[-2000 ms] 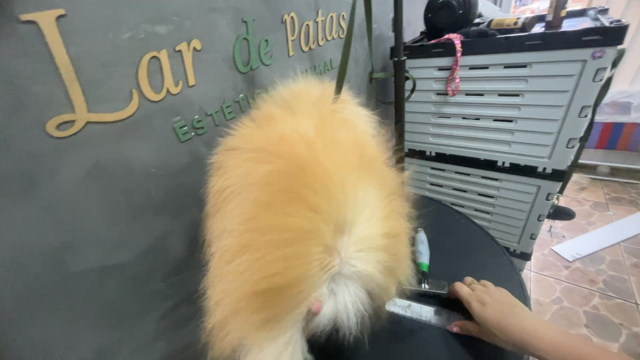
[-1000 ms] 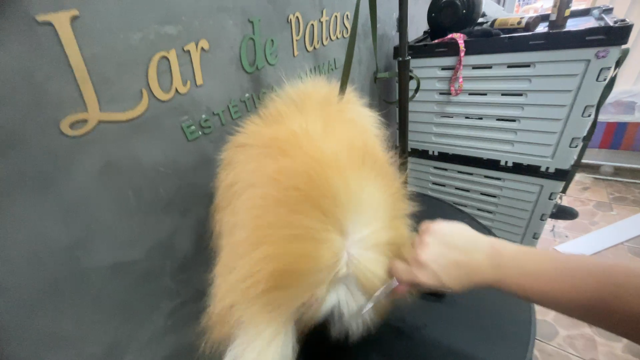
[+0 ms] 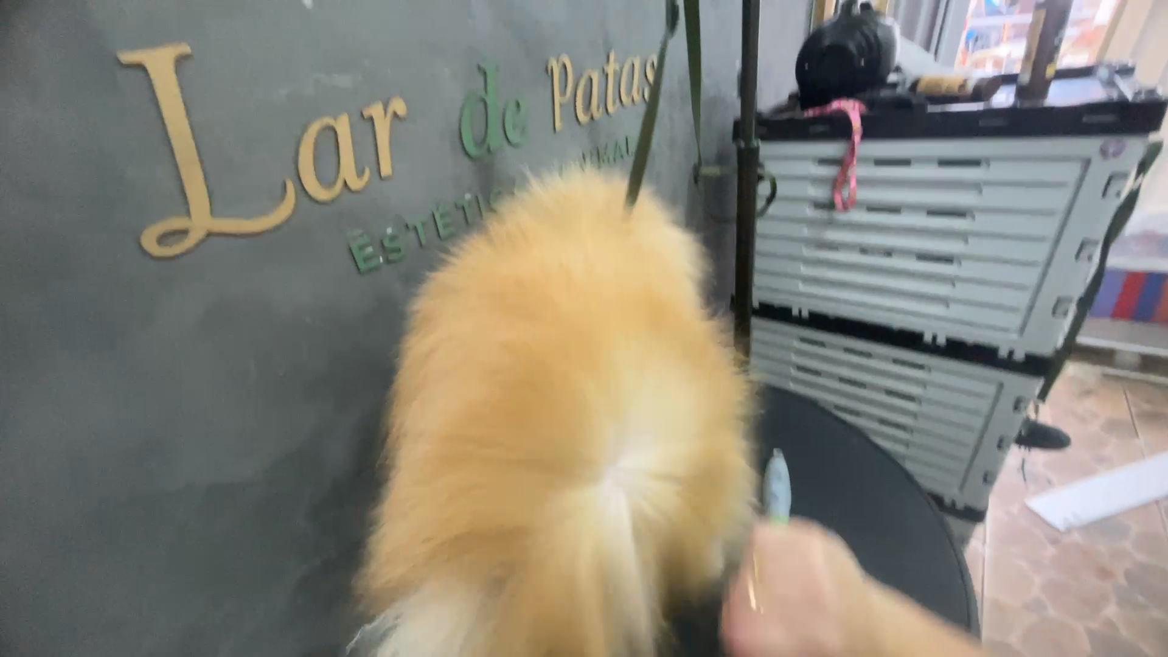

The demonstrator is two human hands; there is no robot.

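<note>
A fluffy orange-and-cream dog (image 3: 557,392), seen from behind, stands on a round black table (image 3: 858,511). A dark strap (image 3: 650,128) runs down to the front of its body; its head is hidden. My right hand (image 3: 794,589), blurred by motion, is at the lower right beside the dog's rear, its fingers curled. A pale handle (image 3: 776,488) with a bit of green sticks up just beyond the knuckles. Whether my right hand grips it or only covers its lower part, I cannot tell. A thin golden glint shows by the fingers. My left hand is out of view.
A dark wall (image 3: 228,411) with raised lettering runs along the left. Behind the table stand an upright black pole (image 3: 746,210) and stacked grey crates (image 3: 912,237). On top of them are a black rounded device (image 3: 847,55) and a pink strap (image 3: 849,155). A white panel (image 3: 1095,493) lies on the tiled floor.
Two seconds ago my right hand rested on the table edge by metal tools; one second ago it held a thin metallic tool at the dog's rear. Now it is lower, beside the pale handle.
</note>
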